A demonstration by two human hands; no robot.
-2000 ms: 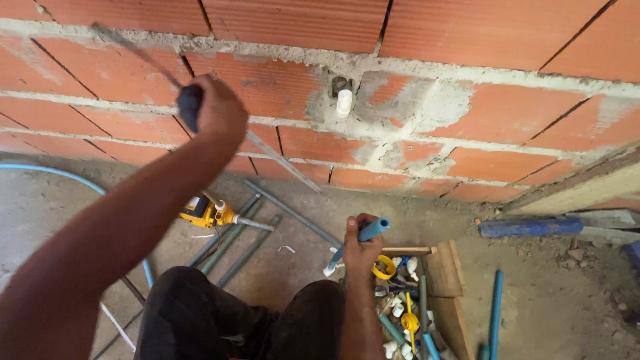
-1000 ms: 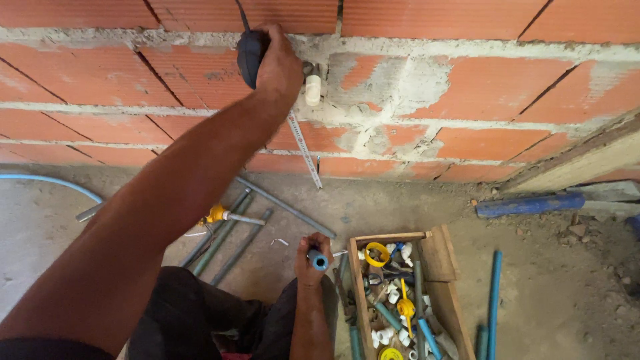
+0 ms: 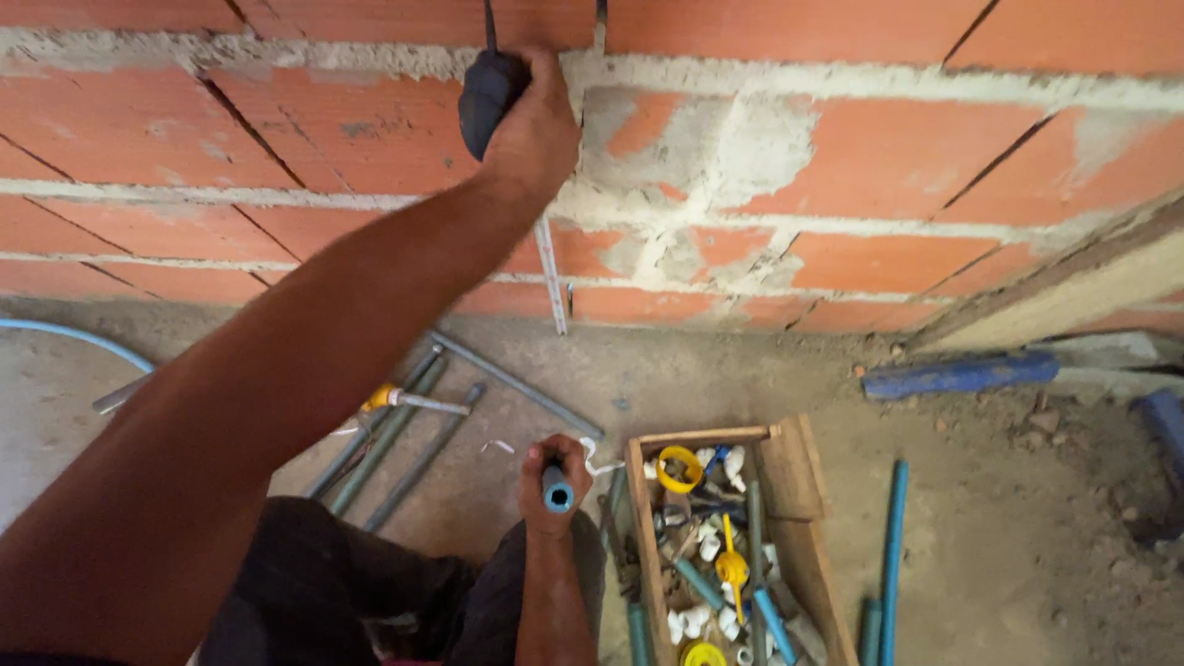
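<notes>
My left hand [image 3: 536,129] is raised against the brick wall [image 3: 888,157], closed around a dark, rounded object [image 3: 490,102] from which a thin dark part points up. Below this hand a pale strip with markings, like a measuring rule [image 3: 552,277], runs down the wall to near the floor; its upper part is hidden. My right hand [image 3: 553,481], low over my knees, grips a blue plastic pipe [image 3: 557,498], its open end facing the camera. Just right of it stands a wooden box [image 3: 652,555] holding white fittings, pipe pieces and yellow tape rolls [image 3: 679,469].
Grey pipes [image 3: 518,384] and a yellow tool [image 3: 379,398] lie on the floor at left, near a blue hose [image 3: 79,333]. Blue pipes [image 3: 894,555] lie right of the box. A thick blue pipe [image 3: 962,375] and rubble [image 3: 1045,421] are farther right.
My left hand has moved right along the wall with the dark object and now covers the spot of the white wall fitting. The pipe in my right hand has tilted toward the camera.
</notes>
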